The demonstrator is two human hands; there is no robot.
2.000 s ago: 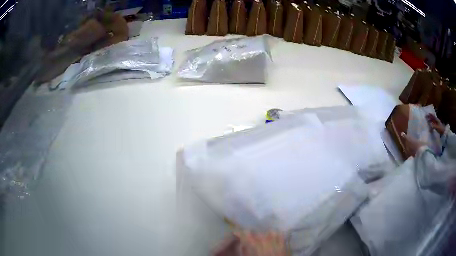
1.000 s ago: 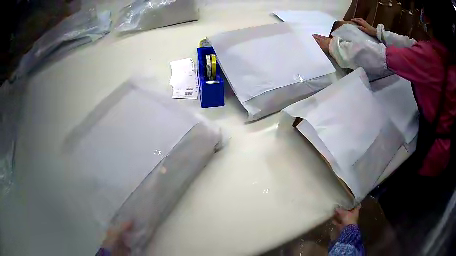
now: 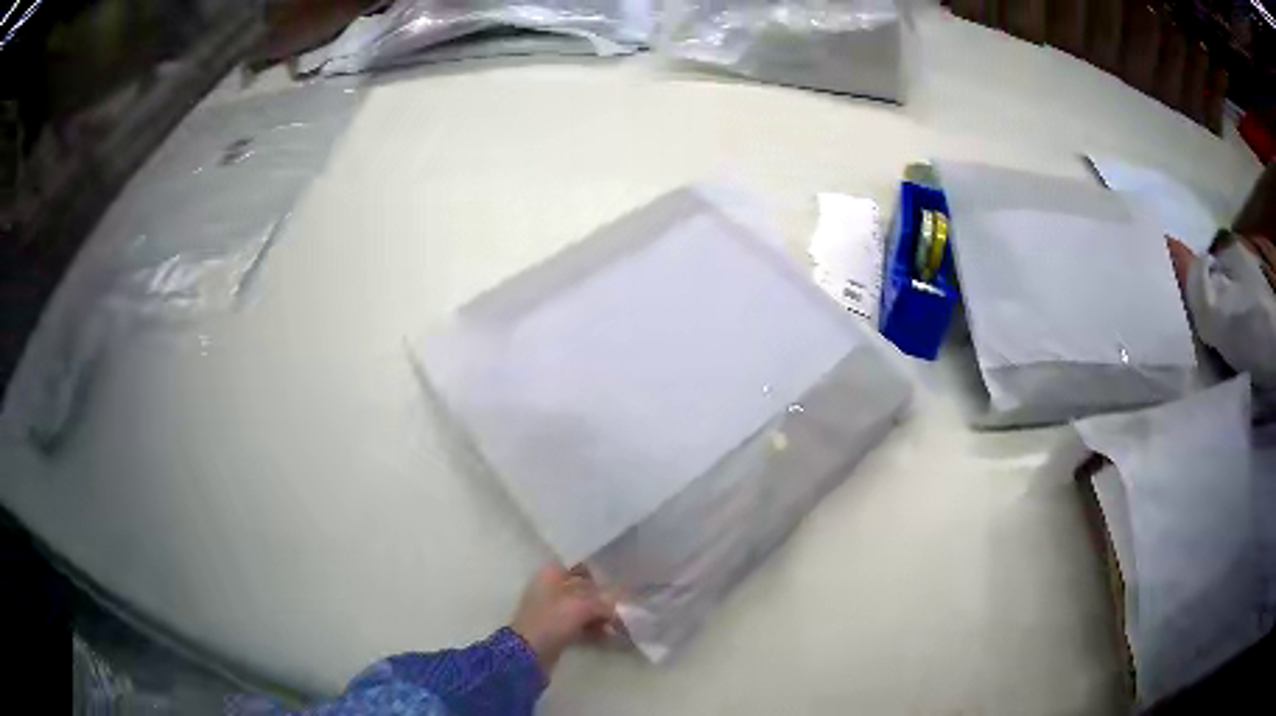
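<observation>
A wrapped bag (image 3: 630,378), a flat grey-white rectangle with a folded side strip, lies turned at an angle on the white table in front of me. My left hand (image 3: 567,611), bare with a blue knitted sleeve, is shut on its near corner, thumb and fingers around the edge. My right hand is not in view. The blue tape dispenser (image 3: 919,273) with a yellow roll stands to the right of the bag, and the label sheet (image 3: 848,255) lies beside it.
Clear poly bags (image 3: 210,210) lie at the left. Plastic-covered packages (image 3: 784,42) lie at the far side. Other wrapped bags (image 3: 1071,287) are at the right, near another person's hand (image 3: 1180,259). Shiny plastic (image 3: 154,678) shows below the table edge at lower left. Brown handbags (image 3: 1106,49) stand at the back right.
The view has swung left. One wrapped bag has come away from the others at the right and now lies in front of me. My right hand has left the picture.
</observation>
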